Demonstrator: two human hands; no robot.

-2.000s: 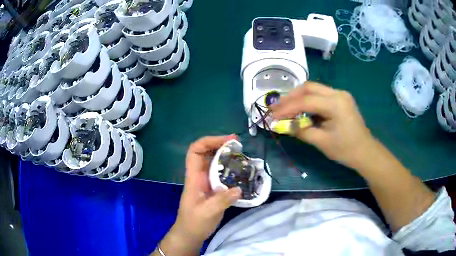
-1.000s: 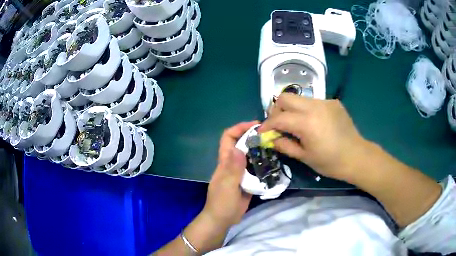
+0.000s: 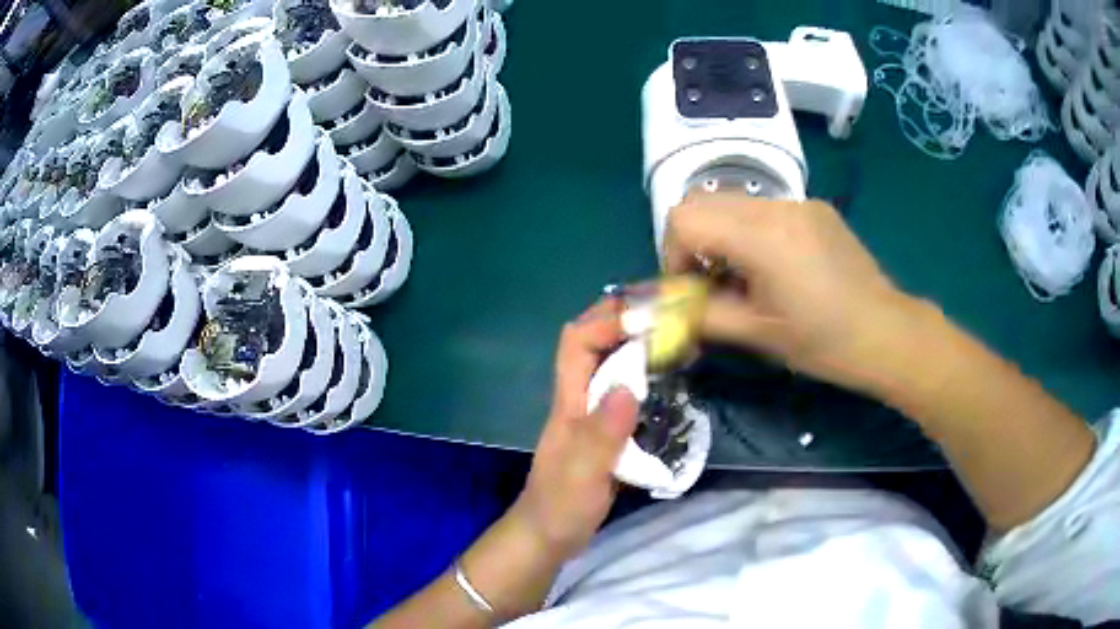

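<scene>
My left hand (image 3: 577, 449) holds a white rear cover (image 3: 629, 457) with its dark board facing up, at the bench's front edge. My right hand (image 3: 774, 277) is bent over the lower part of the white camera body (image 3: 725, 145) and hides most of its cavity. A blurred yellow piece (image 3: 677, 322), likely the tweezers' grip, is at my right fingers, just above the cover. The tweezers' tip cannot be made out. The black lens panel (image 3: 725, 79) is on top of the body, and the white mounting arm (image 3: 820, 76) sticks out to the right.
Many stacked covers (image 3: 246, 332) fill the left of the green bench (image 3: 491, 295). Tangled sealing rings (image 3: 976, 74) and a ring bundle (image 3: 1046, 226) lie at the right, beside more stacked covers (image 3: 1087, 135). A blue bin (image 3: 221, 516) is below at left. A tiny white connector (image 3: 806, 439) lies near the front edge.
The cover in my left hand has moved right and up towards the body since the first frame. My right hand went from the cavity down to the cover, then slightly up again. The view has shifted.
</scene>
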